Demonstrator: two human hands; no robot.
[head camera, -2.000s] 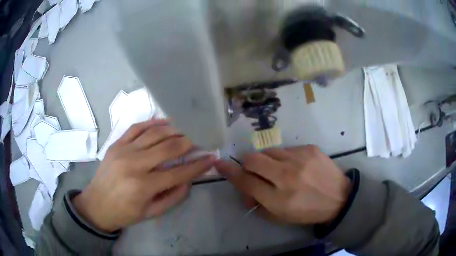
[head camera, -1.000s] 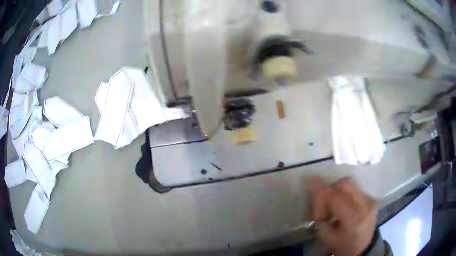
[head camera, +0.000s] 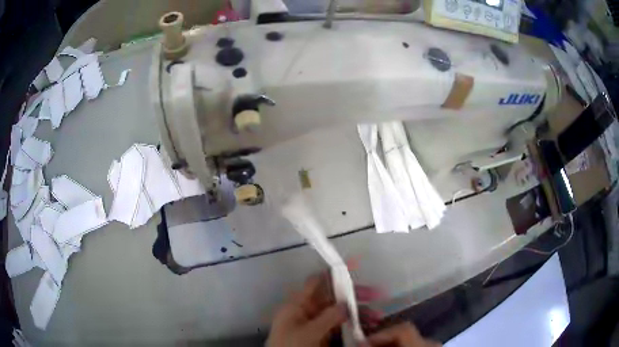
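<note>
A long narrow white strip (head camera: 326, 249) runs from near the machine bed's edge down to my hands at the front of the table. My left hand (head camera: 305, 315) holds the strip, its fingers blurred. My right hand (head camera: 400, 335) is at the strip's lower end, cut off by the bottom edge; its grip is mostly hidden. The presser foot area (head camera: 214, 193) of the cream JUKI machine (head camera: 326, 81) has white pointed pieces (head camera: 142, 183) beside it on the left.
More white tabs (head camera: 44, 230) lie spread along the left. A fanned strip bundle (head camera: 400, 183) lies behind the strip, right of the needle. A control panel (head camera: 475, 17) tops the machine. A black phone (head camera: 556, 179) stands at the right.
The view has shifted, showing more of the machine. Both hands are now together at the front with a white strip; one second ago only the right hand showed, blurred.
</note>
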